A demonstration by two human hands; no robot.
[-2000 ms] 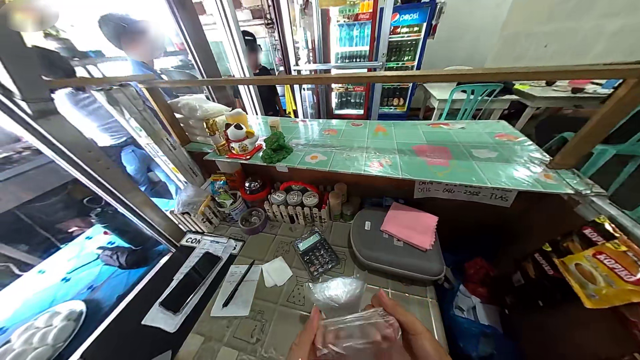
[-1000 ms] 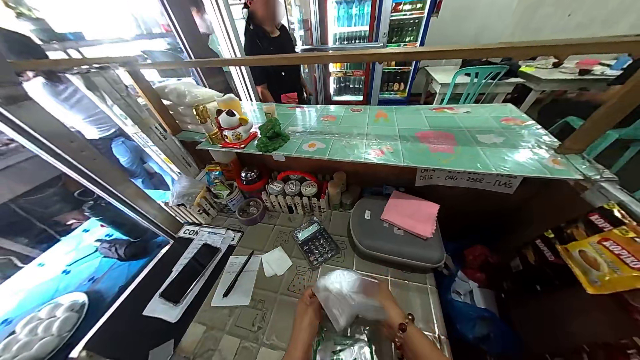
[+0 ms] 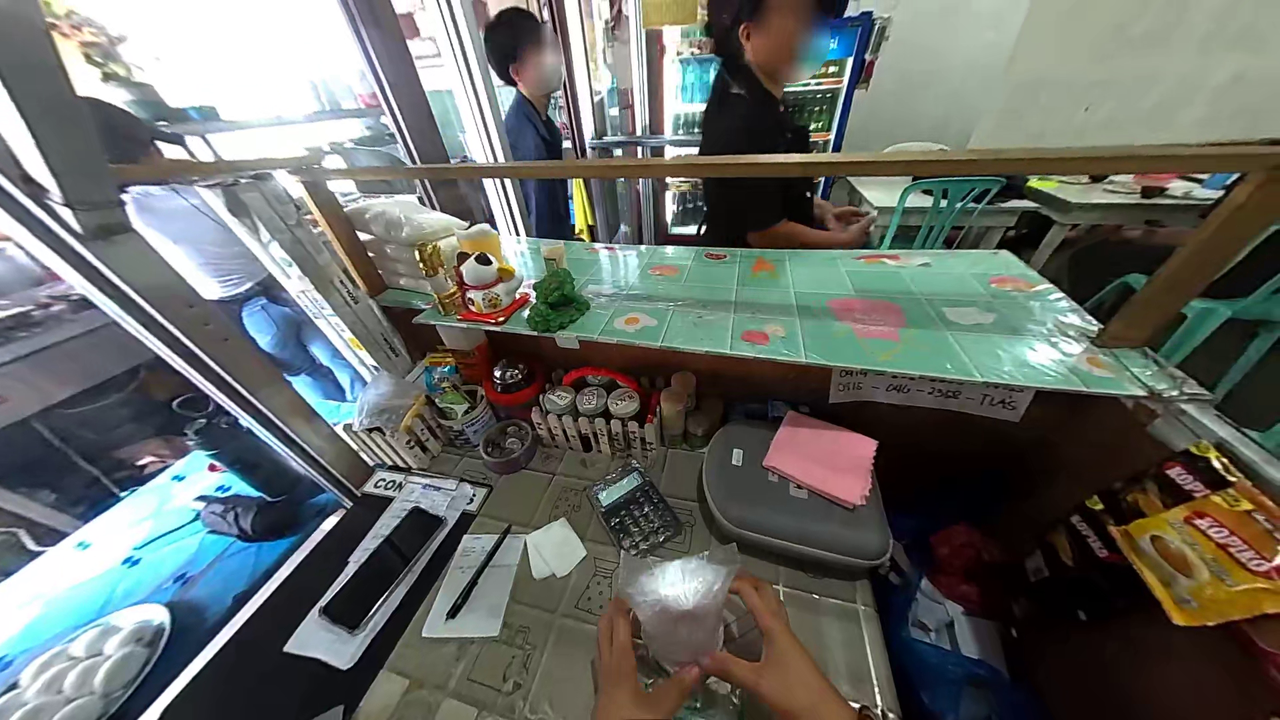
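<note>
Near the bottom centre, a clear plastic bag (image 3: pixel 682 605) with pale contents is held between both hands. My left hand (image 3: pixel 632 665) grips its left side and lower edge. Its right side and bottom are pinched by my right hand (image 3: pixel 770 650). Under the hands lies more clear plastic, partly hidden. Just beyond the bag is a black calculator (image 3: pixel 636 510). White paper slips (image 3: pixel 556 548), a pen (image 3: pixel 479 572) on a sheet of paper (image 3: pixel 492 610) and a smartphone (image 3: pixel 384 568) on a clipboard are to the left.
A grey case (image 3: pixel 790 510) bears a folded pink cloth (image 3: pixel 822 458). Jars behind a small white fence (image 3: pixel 597 430) and a tape roll (image 3: pixel 508 446) stand under the green-covered counter (image 3: pixel 700 345). Yellow coffee packs (image 3: pixel 1205 550) hang at right. People stand beyond the counter.
The bag is now upright between both hands, where a second ago it was tilted over other plastic. A person in black has moved right beyond the counter, and another person shows behind.
</note>
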